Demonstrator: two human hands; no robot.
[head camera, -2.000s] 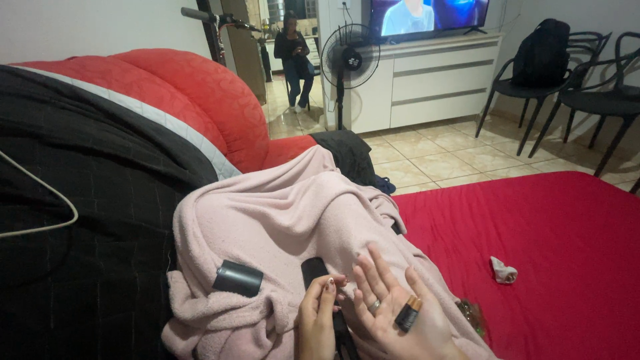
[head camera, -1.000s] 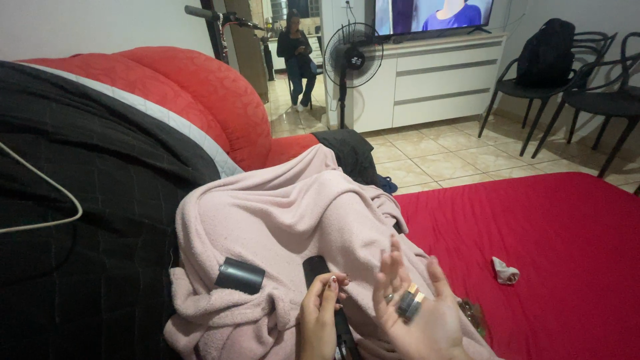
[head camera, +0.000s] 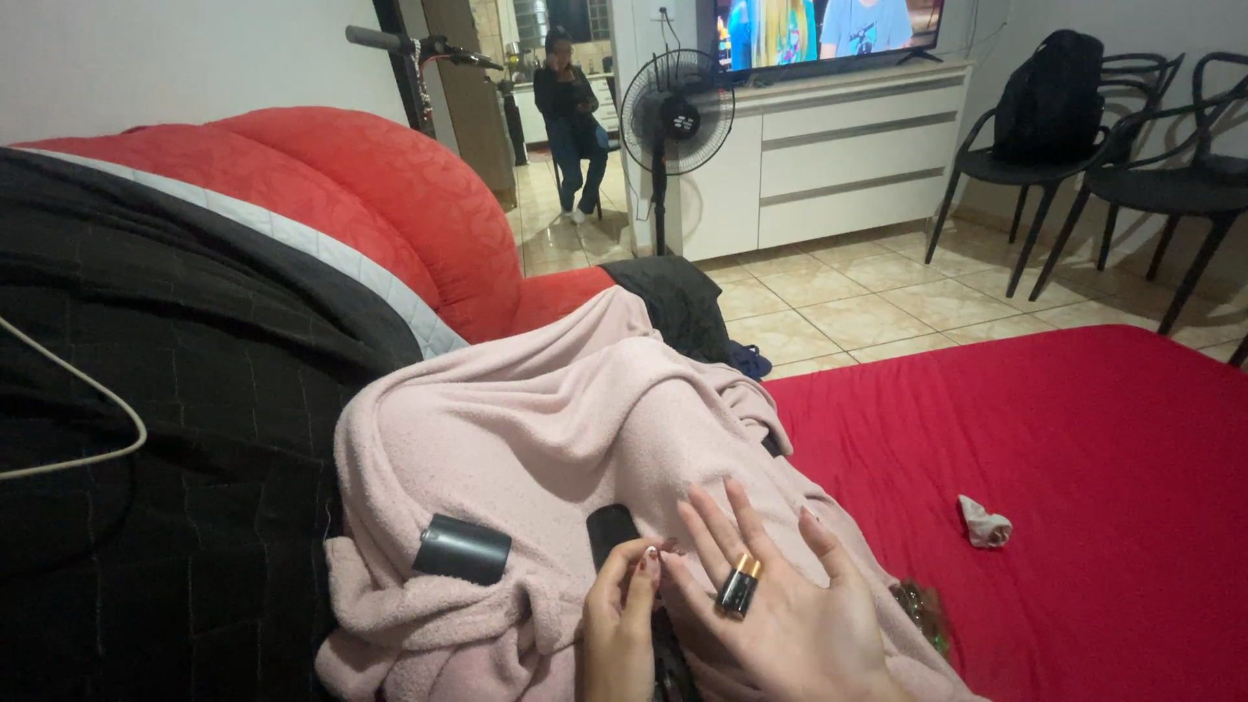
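My right hand (head camera: 780, 595) is held palm up with its fingers spread, and two small batteries (head camera: 739, 586) lie side by side on the fingers near the palm. Beside it, my left hand (head camera: 624, 595) has thumb and index finger pinched together; whether something small is between them I cannot tell. A black elongated device (head camera: 612, 531) lies under and beside the left hand on the pink blanket (head camera: 507, 419), partly hidden by that hand. Further left on the blanket rests a dark cylindrical cover (head camera: 462, 548).
A crumpled white item (head camera: 985, 523) lies on the red sheet (head camera: 1092, 439). A red sofa (head camera: 370, 185) is at the left. Beyond stand a fan (head camera: 678, 117), a white cabinet (head camera: 858, 146) and black chairs (head camera: 1033, 171). A person (head camera: 570, 122) sits in the background.
My right hand has tilted up and come back to lying flatter, the batteries still on it. The seated person has raised a hand toward the head.
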